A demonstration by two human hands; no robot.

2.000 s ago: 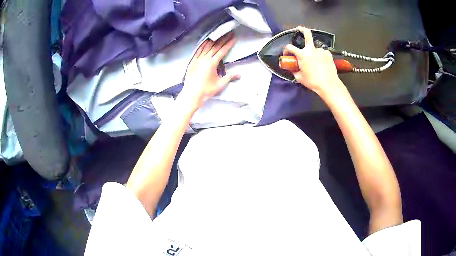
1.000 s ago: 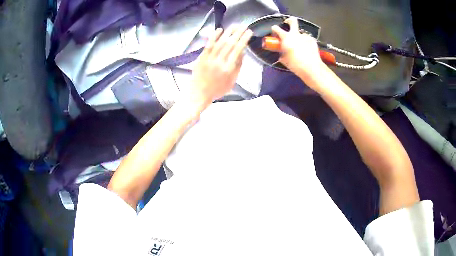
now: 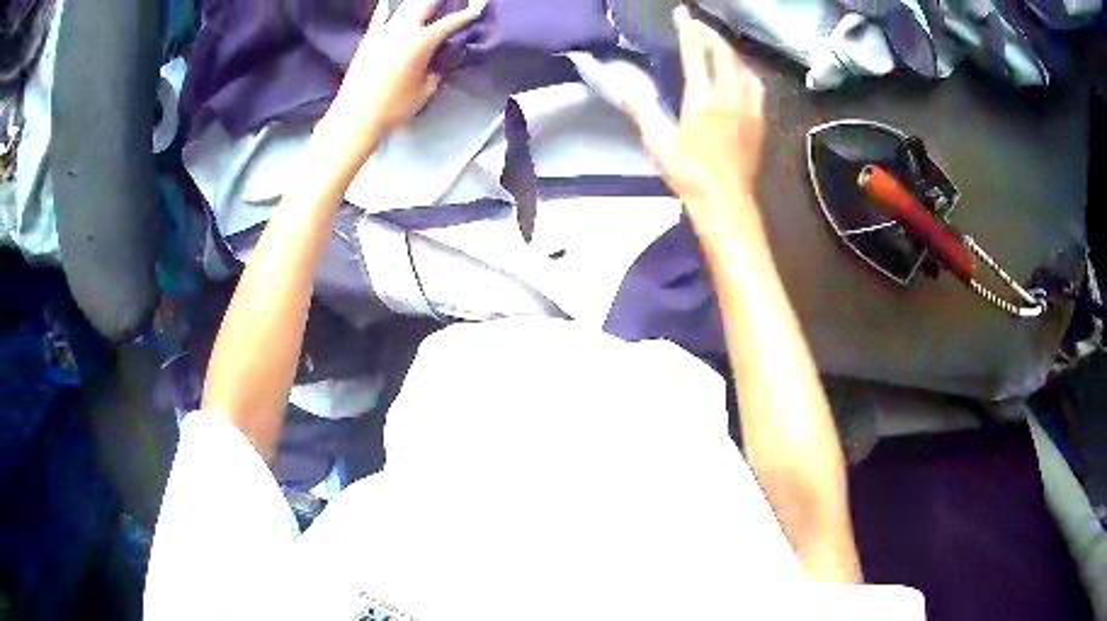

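Note:
The purple garment piece (image 3: 285, 73) lies on the table, with its pale lining side (image 3: 583, 140) towards me. My left hand (image 3: 395, 67) is at the top edge of the view on the purple cloth, thumb and fingers apart; whether it pinches cloth is unclear. My right hand (image 3: 716, 127) is over the garment's right edge with fingers spread, and no hold on the cloth shows. The iron (image 3: 917, 218), with an orange-red handle, stands to the right of my right hand, untouched, tip pointing up-left, inside a thin metal outline.
A long grey padded bolster (image 3: 103, 170) is at the left edge. Crumpled grey-white and purple cloth (image 3: 874, 43) lies at the table's far right. The iron's pale coiled cord (image 3: 1002, 297) runs right. Dark purple cloth (image 3: 959, 522) hangs lower right. The grey table cover (image 3: 789, 303) surrounds the iron.
My right hand has let go of the iron, now parked at the right, and moved onto the garment. My left hand has moved up and left. The far cloth bundle has come into view.

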